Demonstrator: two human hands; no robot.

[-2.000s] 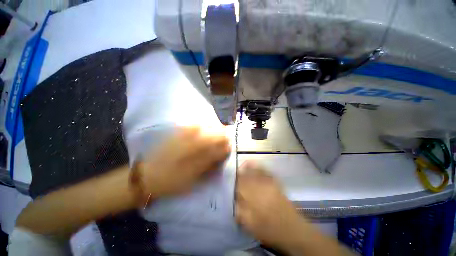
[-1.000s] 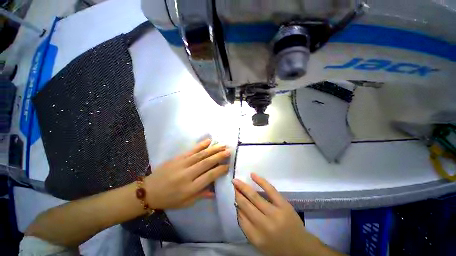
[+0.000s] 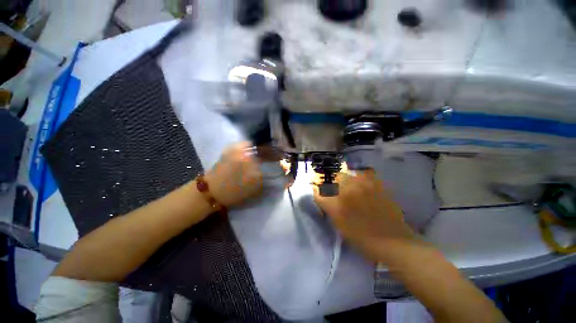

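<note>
The garment panel shows its pale grey-white side (image 3: pixel 278 252) under the machine head and over the table's front edge. Its dark speckled part (image 3: pixel 126 151) lies to the left. My left hand (image 3: pixel 237 176) is on the panel just left of the presser foot, blurred, with its fingertips partly hidden by the machine head. My right hand (image 3: pixel 363 205) is just right of the brightly lit presser foot (image 3: pixel 292 167), fingers bent down at the fabric. Folds run between my hands. Whether either hand pinches the fabric is not clear.
The white sewing machine head (image 3: pixel 391 69) hangs over both hands. A grey curved piece (image 3: pixel 414 183) lies behind my right hand. Scissors with yellow and green handles (image 3: pixel 554 230) lie at the right end of the table. A blue basket (image 3: pixel 524 299) is below at the right edge.
Both hands have moved up from the front part of the panel to beside the presser foot. The panel's front part has shifted right and is now creased. The view has tilted, showing more machine head.
</note>
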